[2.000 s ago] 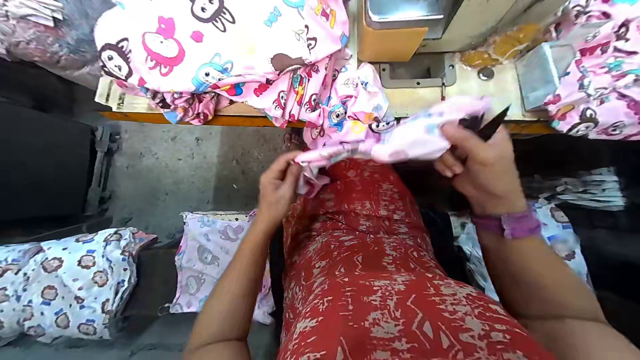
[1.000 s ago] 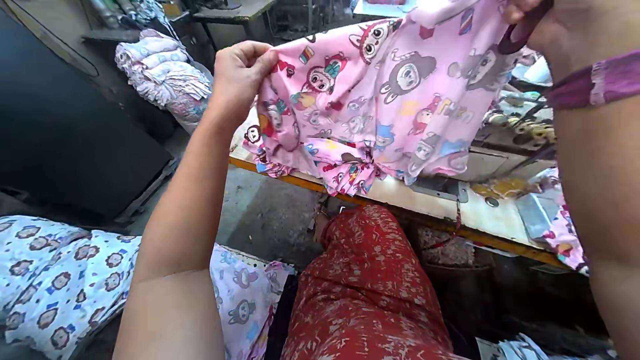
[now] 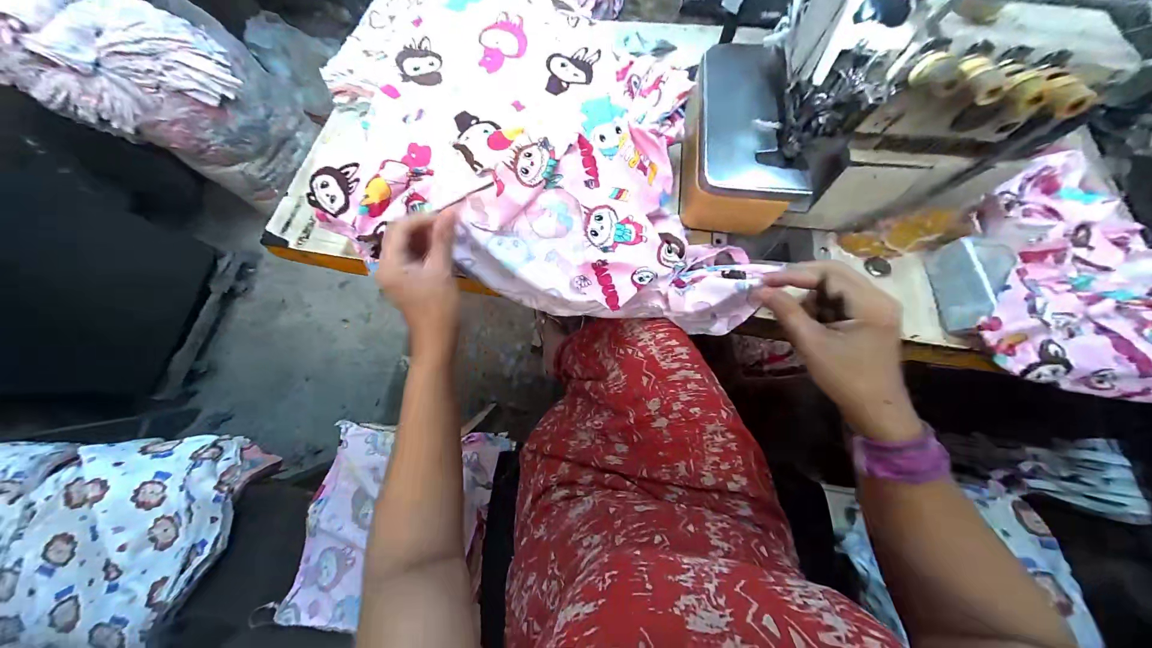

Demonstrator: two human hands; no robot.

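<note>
A pink printed fabric piece (image 3: 585, 243) stretches between my two hands at the front edge of the sewing table. Its left end is pinched by my left hand (image 3: 421, 261), while the thumb and fingers of my right hand (image 3: 832, 333) grip its gathered right end. Behind and partly under it lies a pile of the same cartoon-printed cloth (image 3: 486, 90). An overlock sewing machine (image 3: 864, 135) stands to the right of the pile, its metal-topped orange part (image 3: 747, 135) beside the cloth. Whether my right hand holds any tool is not visible.
More pink printed cloth (image 3: 1071, 279) lies at the right, beside a clear plastic box (image 3: 970, 283). White printed fabric (image 3: 108, 531) and a pink printed piece (image 3: 346, 531) are at lower left. A bag of cloth bundles (image 3: 171, 81) stands behind a dark surface (image 3: 81, 261).
My hands have lowered the pink piece from its raised, spread position onto the table's front edge. Both still hold it. The view has tilted down.
</note>
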